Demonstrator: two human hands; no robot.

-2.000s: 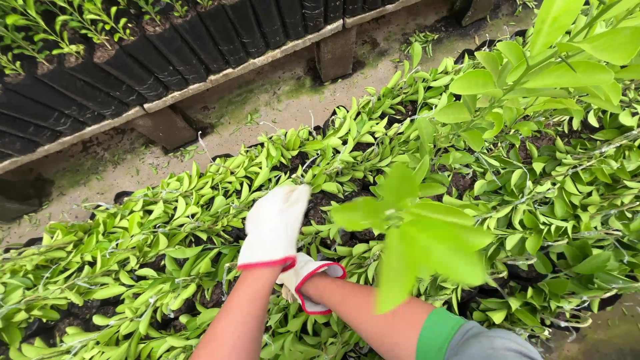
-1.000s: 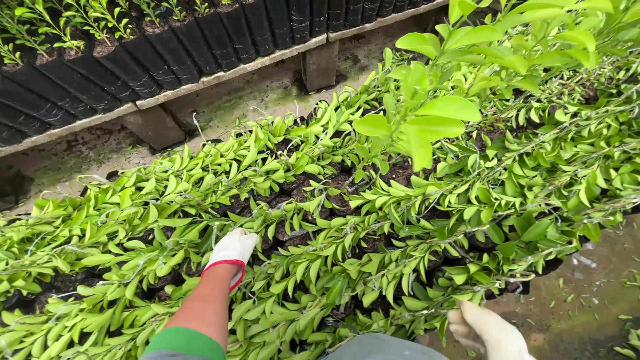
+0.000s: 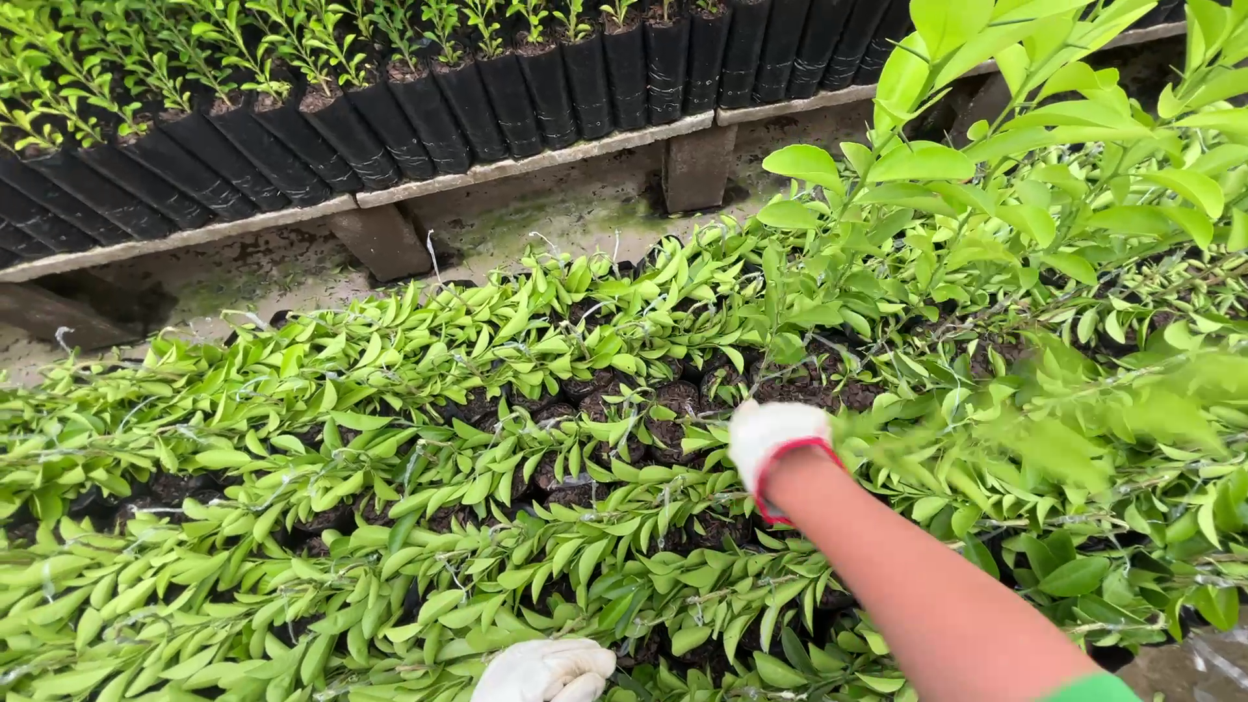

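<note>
My right hand (image 3: 783, 458), in a white knit glove with a red cuff, reaches in from the lower right. Its fingers point down at the base of a leafy upright stem (image 3: 770, 322) among the bent-over young plants (image 3: 575, 487). The fingertips are hidden, so a hold on the stem cannot be confirmed. My left hand (image 3: 546, 673), also white-gloved, is at the bottom edge with curled fingers, over the leaves; whether it holds anything cannot be told. Dark soil-filled pots (image 3: 673, 424) show between the leafy rows, with thin pale ties (image 3: 434, 255) on several stems.
Black plastic grow bags (image 3: 390, 127) with small seedlings stand on a raised concrete ledge (image 3: 536, 161) on blocks (image 3: 697, 171). A stained concrete floor (image 3: 546, 219) lies between ledge and plants. Taller leafy shoots (image 3: 1024, 166) rise at the upper right, and blurred leaves hang beside my right arm.
My right hand has moved from the lower right edge in among the plants. My left hand has left the spot between the rows and is now at the bottom edge.
</note>
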